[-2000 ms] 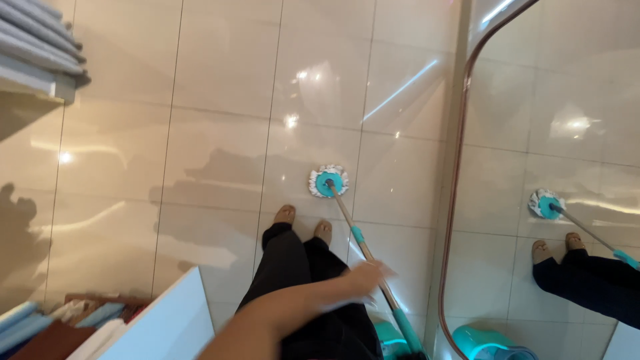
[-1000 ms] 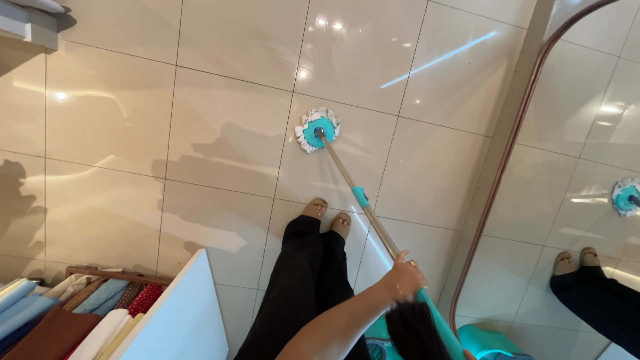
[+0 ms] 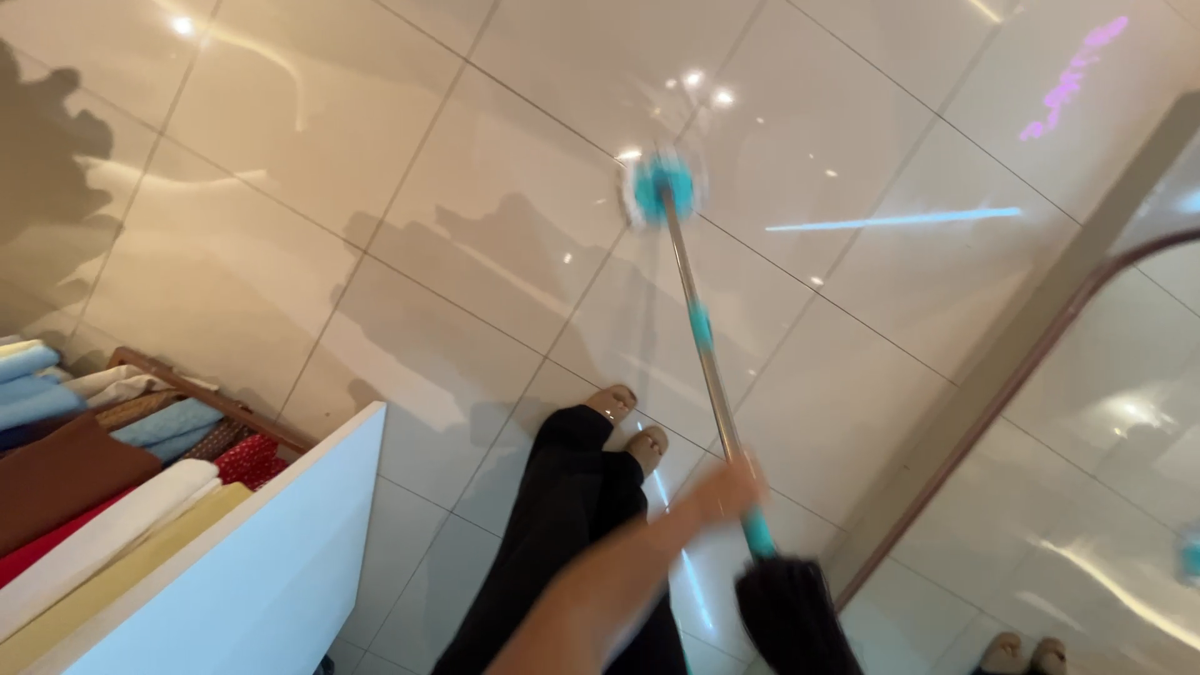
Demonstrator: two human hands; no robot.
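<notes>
My left hand (image 3: 736, 487), blurred, is closed around the metal pole of a mop (image 3: 720, 403), just above its teal grip (image 3: 757, 532). The pole runs up the view to a round teal mop head (image 3: 664, 187) with a white fringe, which rests on glossy beige floor tiles where joints cross. A teal collar (image 3: 700, 326) sits partway along the pole. At the lower right, a dark, blurred thing (image 3: 797, 614) covers the upper end of the handle; I cannot tell whether it is a sleeve or hair. My right hand does not show.
My feet in tan shoes (image 3: 626, 427) stand below the mop head. Folded fabrics (image 3: 84, 478) lie at the lower left, behind a white panel (image 3: 272, 553). A large mirror with a brown frame (image 3: 994, 394) stands at the right. Light reflections and shadows mark the floor.
The mop head has moved from inside a tile onto the crossing of the tile joints. My left hand still holds the pole. The view has turned.
</notes>
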